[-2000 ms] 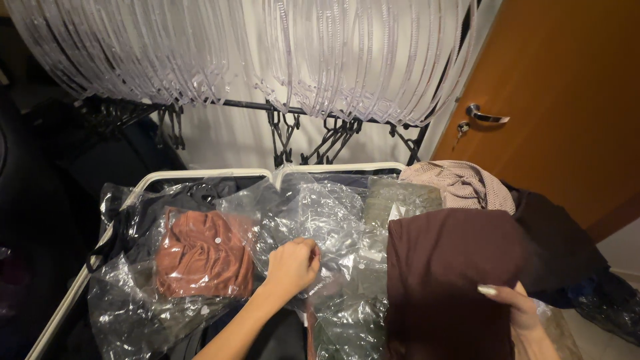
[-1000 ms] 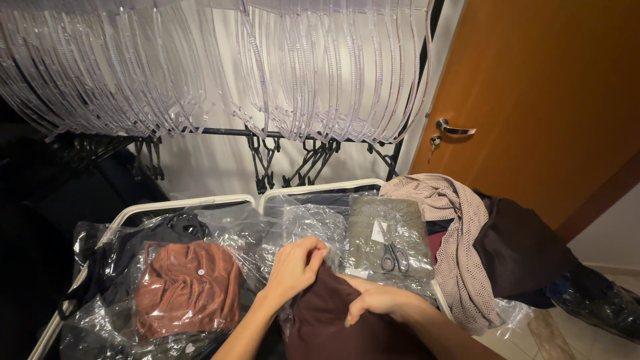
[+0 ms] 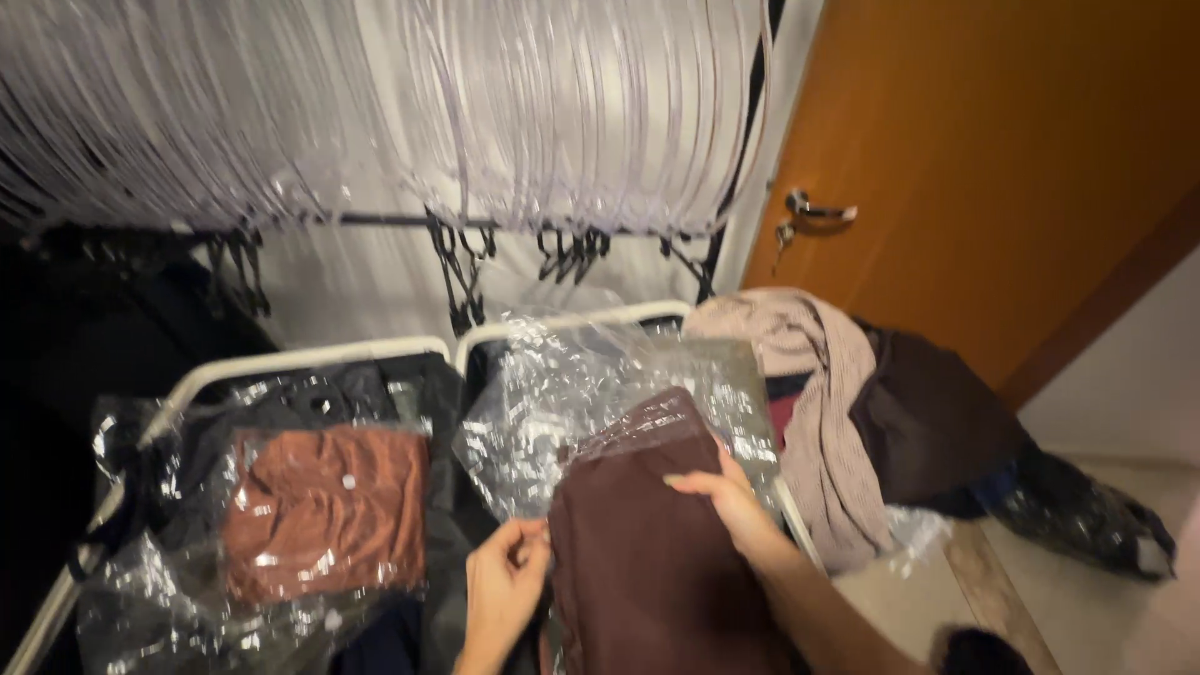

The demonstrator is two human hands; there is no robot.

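Observation:
A folded dark maroon garment [image 3: 656,562] lies in front of me, its far end under or inside a clear plastic bag [image 3: 534,412]. My right hand [image 3: 741,511] grips the garment's right side, thumb on top. My left hand [image 3: 511,572] pinches at its left edge; whether the fingers hold cloth or plastic is hard to tell. To the left lies a rust-coloured garment [image 3: 328,511] in a clear bag. Beyond the maroon garment, an olive-grey garment [image 3: 731,375] is partly covered by plastic.
White-rimmed containers [image 3: 309,356] hold bagged clothes. Clear tubular hangers [image 3: 562,112] hang above, with black clips [image 3: 572,253] behind. A beige knit garment [image 3: 816,422] and a dark brown cloth [image 3: 937,412] drape at the right, near a wooden door [image 3: 956,169] with a handle and key.
The maroon garment was at the right two seconds ago, then low in the middle between both hands. Now its far end meets the clear plastic. Scissors seen on the olive-grey garment earlier are not visible now.

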